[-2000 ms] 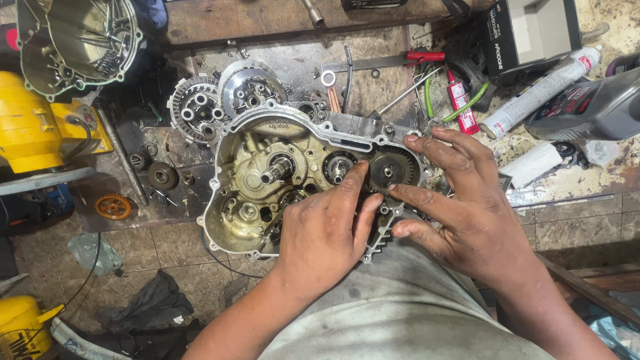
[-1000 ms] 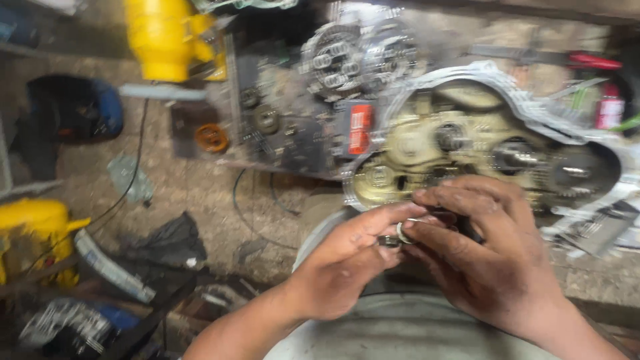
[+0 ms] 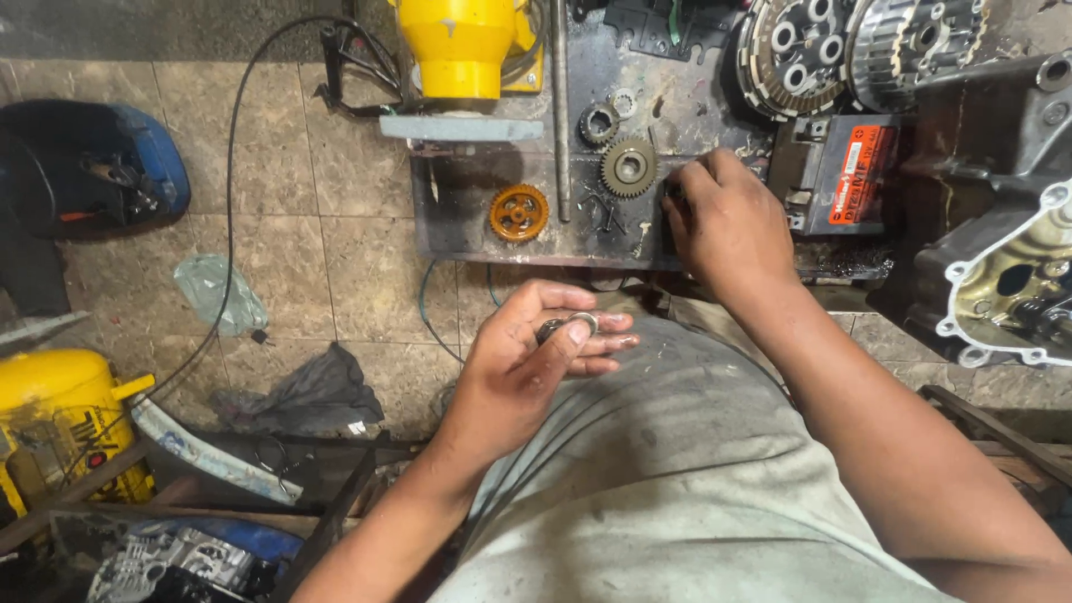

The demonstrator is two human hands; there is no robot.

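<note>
My left hand [image 3: 544, 352], palm up near the front of my shirt, holds a small metal ring [image 3: 584, 321] under its thumb, with another small dark part behind it. My right hand [image 3: 729, 218] reaches down to the metal bench, fingers bent; whatever lies under the fingertips is hidden. Just left of it are a steel gear [image 3: 628, 167], a smaller toothed ring [image 3: 600, 125] and a light toothed washer [image 3: 623, 103]. An orange gear [image 3: 518, 213] lies nearer the bench's left end. The open engine case [image 3: 988, 276] stands at the right.
A battery [image 3: 846, 176] sits right of my right hand, below the clutch assembly [image 3: 796, 50]. A steel rod [image 3: 562, 117] and the yellow machine [image 3: 456, 50] are on the left of the bench. Small bolts [image 3: 605, 214] lie near its front edge [image 3: 536, 258].
My hands, together around small parts one second ago, are now apart; the right one is over the bench beside the gears. The view has swung left, away from the engine case.
</note>
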